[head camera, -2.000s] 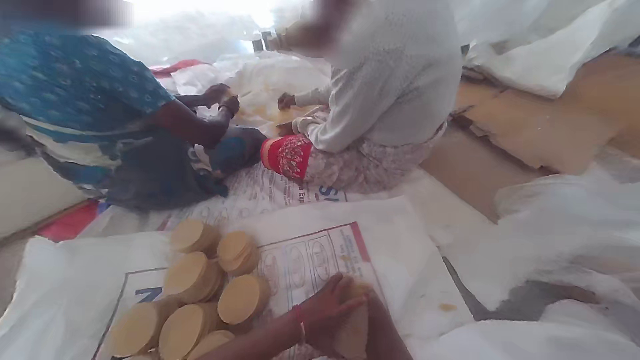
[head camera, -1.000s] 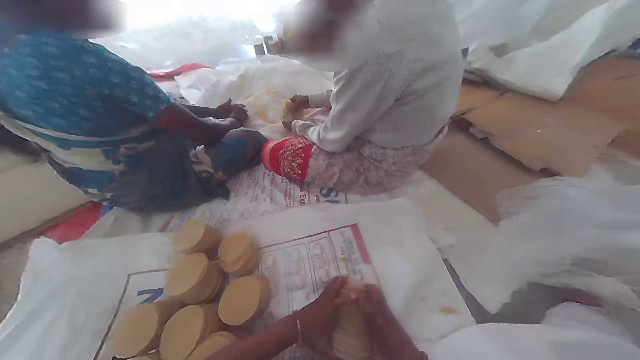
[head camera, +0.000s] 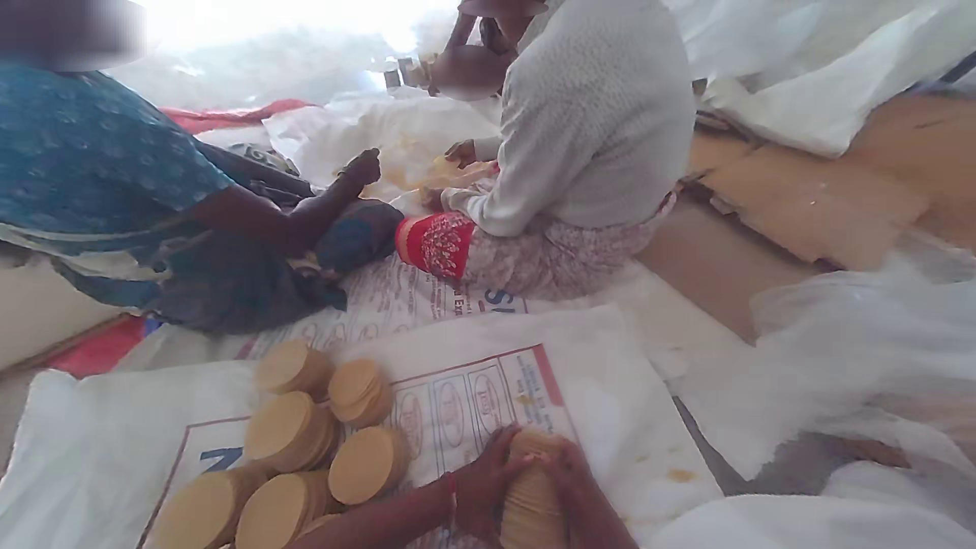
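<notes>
Both my hands hold a stack of thin round tan discs (head camera: 532, 496) turned on its edge, low in the view, right of centre. My left hand (head camera: 488, 476), with a thin red band at the wrist, clasps the stack from the left. On the other side my right hand (head camera: 572, 473) presses against it, its fingers near the top. Several more stacks of the same discs (head camera: 286, 431) stand close together on a printed white woven sack (head camera: 618, 381), to the left of my hands. My left forearm partly hides the nearest stacks.
Ahead on the left sits a person in blue patterned clothing (head camera: 99, 145); opposite sits another in a light grey sweater (head camera: 602, 107), with pale yellowish material between them. Cardboard sheets (head camera: 816, 191) lie at the right, and crumpled translucent plastic (head camera: 862, 335) nearer me.
The stack between my hands shows more clearly on its edge than two seconds ago, when my left hand lay over it. The person in blue has moved their hands apart.
</notes>
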